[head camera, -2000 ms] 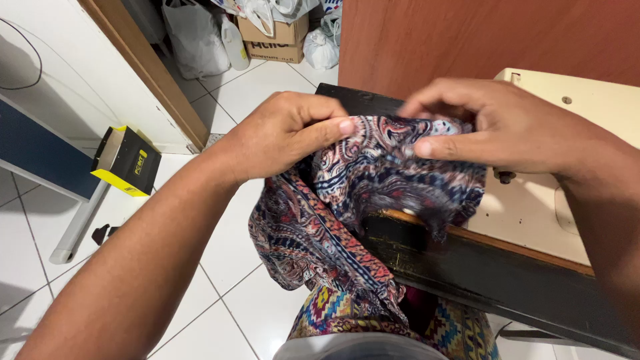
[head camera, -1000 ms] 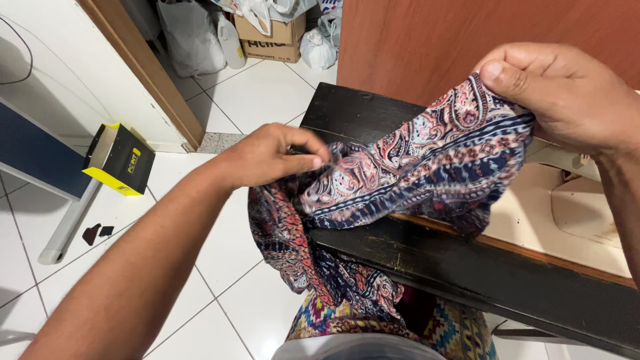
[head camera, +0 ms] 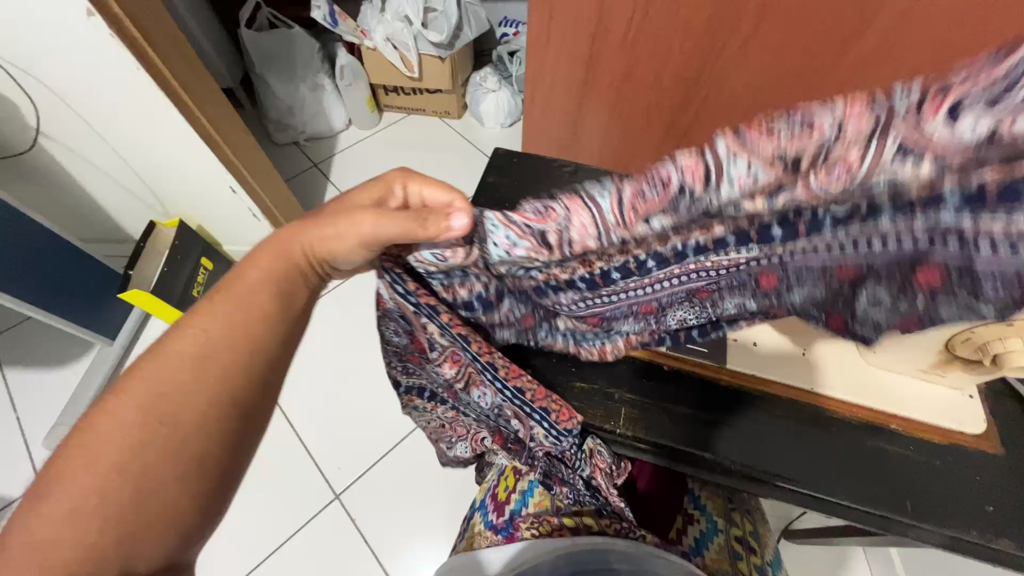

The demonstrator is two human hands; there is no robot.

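Observation:
My left hand (head camera: 392,220) pinches a paisley-patterned fabric (head camera: 640,264) between thumb and fingers, near the left end of a black wooden table. From there the cloth stretches to the upper right and runs out of the frame, blurred at that end. Another part of it hangs below my left hand, over the table's edge and down to my lap. My right hand is outside the view. Under the cloth, the cream sewing machine (head camera: 904,368) is partly covered; its round dial shows at the right.
The black wooden table (head camera: 768,448) crosses the lower right, against a reddish-brown wooden panel (head camera: 680,72). A black and yellow box (head camera: 180,268) stands at the left. Plastic bags (head camera: 292,76) and a cardboard box (head camera: 420,88) sit on the tiled floor at the back.
The fabric was bunched between both hands and is now stretched out to the right. My right hand has moved right, out of view. My left hand has closed on the cloth.

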